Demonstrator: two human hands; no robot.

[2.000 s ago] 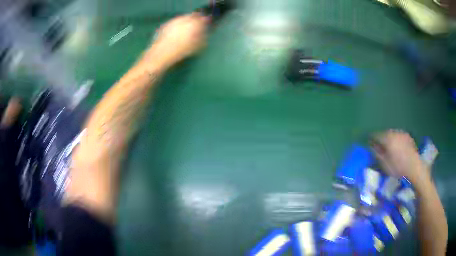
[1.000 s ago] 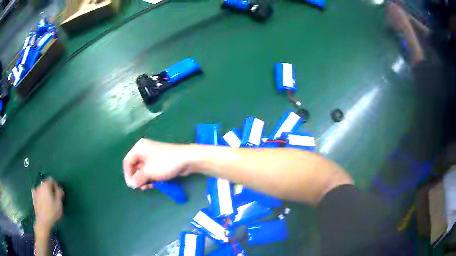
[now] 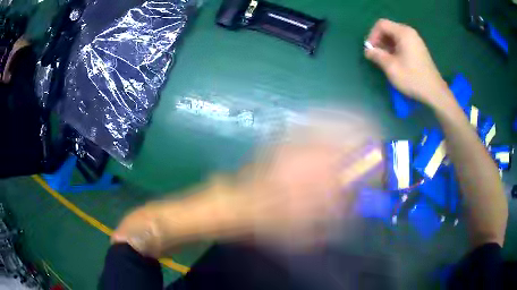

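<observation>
My right hand point(image 3: 403, 59) is at the upper right, fingertips pinched on a tiny white battery connector point(image 3: 368, 45). A blue battery pack point(image 3: 401, 103) shows just below this hand; whether it lies on the bench is unclear. My left hand point(image 3: 323, 170) is a strong blur at the centre, beside the left edge of the heap; its fingers and anything in them cannot be made out. Loose blue packs with white or cream strips point(image 3: 400, 164) lie in a heap at the right, partly behind my right forearm. A black device housing point(image 3: 283, 24) lies on the green bench at the top.
A large shiny plastic bag point(image 3: 122, 68) covers the upper left. Another black unit with a blue part point(image 3: 496, 39) is at the upper right edge. Part of another person's hand point(image 3: 14, 56) shows at the far left. A yellow floor line point(image 3: 73, 207) runs at lower left.
The view has swung, bringing the plastic bag and floor into sight. My left hand has come from the far left to beside the heap. My right hand keeps its pinch on the small white piece.
</observation>
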